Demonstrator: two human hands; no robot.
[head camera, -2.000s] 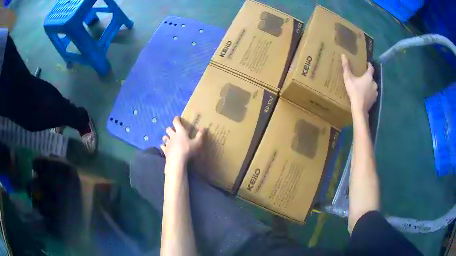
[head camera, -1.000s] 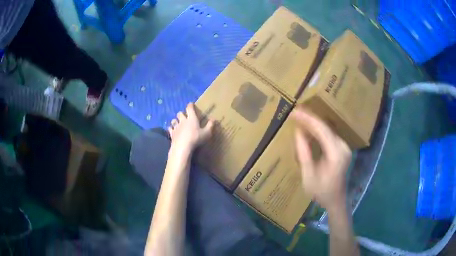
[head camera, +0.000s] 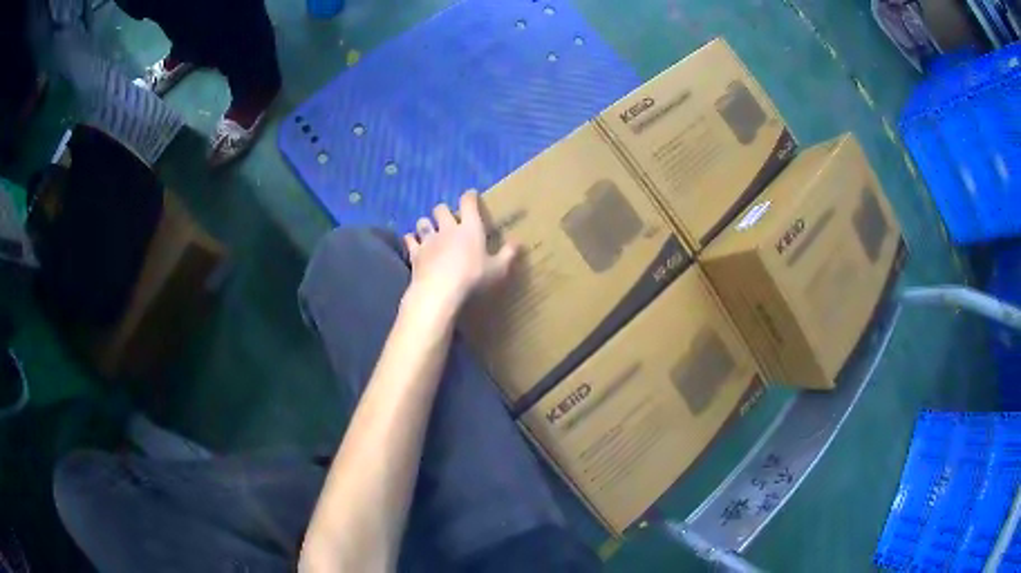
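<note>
Several brown KEIID cartons sit side by side on the blue platform. My left hand lies on the left edge of the near-left carton, fingers spread over its rim, not gripping it. The near-right carton touches it, and the far carton lies behind. The right carton stands higher than the others and has a white label on its side. My right hand is not in view.
The blue platform extends to the left. A grey metal handle curves round the right side. Blue crates stand at right. A person's legs are at upper left, near a dark item and a brown carton.
My right hand has left the right carton and gone out of the picture. My left hand stays on the near-left carton. The view has shifted, and my other knee now shows at lower left.
</note>
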